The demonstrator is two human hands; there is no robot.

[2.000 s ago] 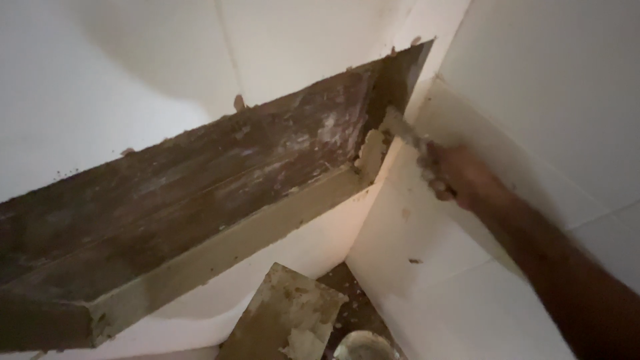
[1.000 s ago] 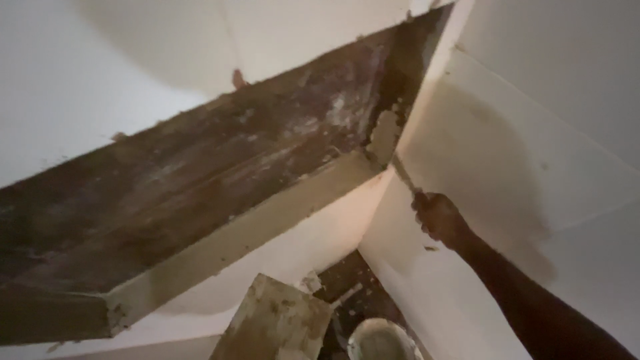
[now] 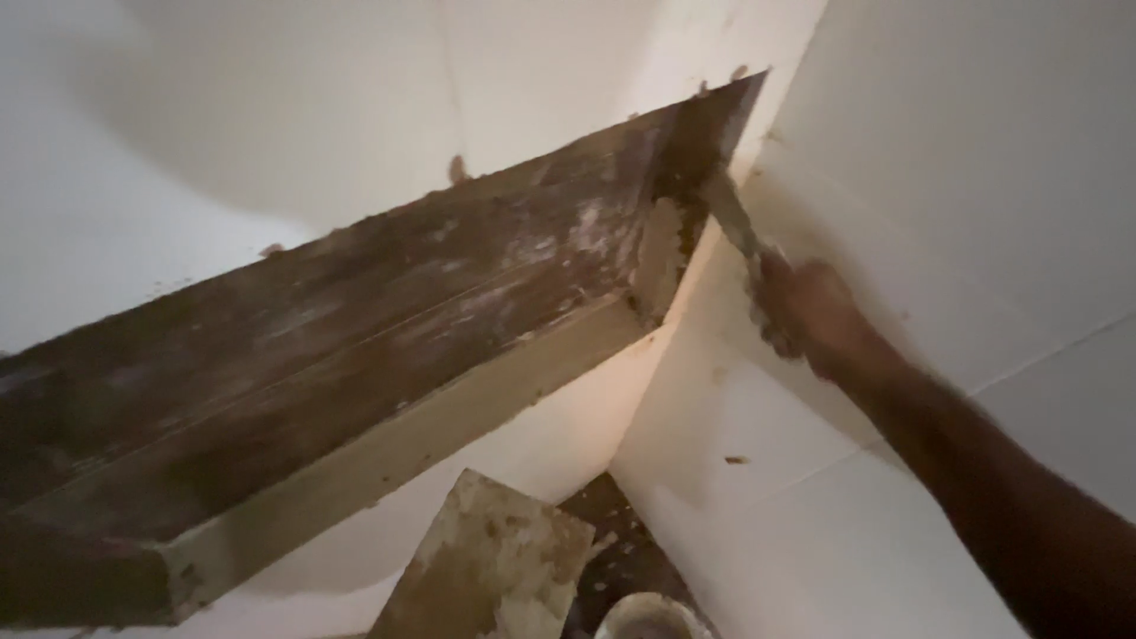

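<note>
My right hand [image 3: 803, 306] reaches in from the lower right, its fingers closed round the handle of a flat tool that looks like a putty knife [image 3: 735, 213]. The blade's tip touches or nearly touches the right end of a recessed wall niche [image 3: 355, 328], near the corner. Inside, the niche is dark brown with whitish smears. A patch of pale filler [image 3: 658, 248] covers part of its right end, left of the blade. Along the niche's near edge runs a smooth beige ledge [image 3: 426, 435]. My left hand is not in view.
A smeared board [image 3: 497, 559] stands at the bottom centre, beside a round pale container [image 3: 652, 617] and a speckled dark floor [image 3: 617, 541]. White wall panels [image 3: 994, 177] meet in the corner at right. Small brown lumps [image 3: 458, 169] stick out along the niche's upper edge.
My right hand has moved the tool from beside the filler patch's lower part to higher up at the niche's right end. It keeps its grip. The view has shifted somewhat.
</note>
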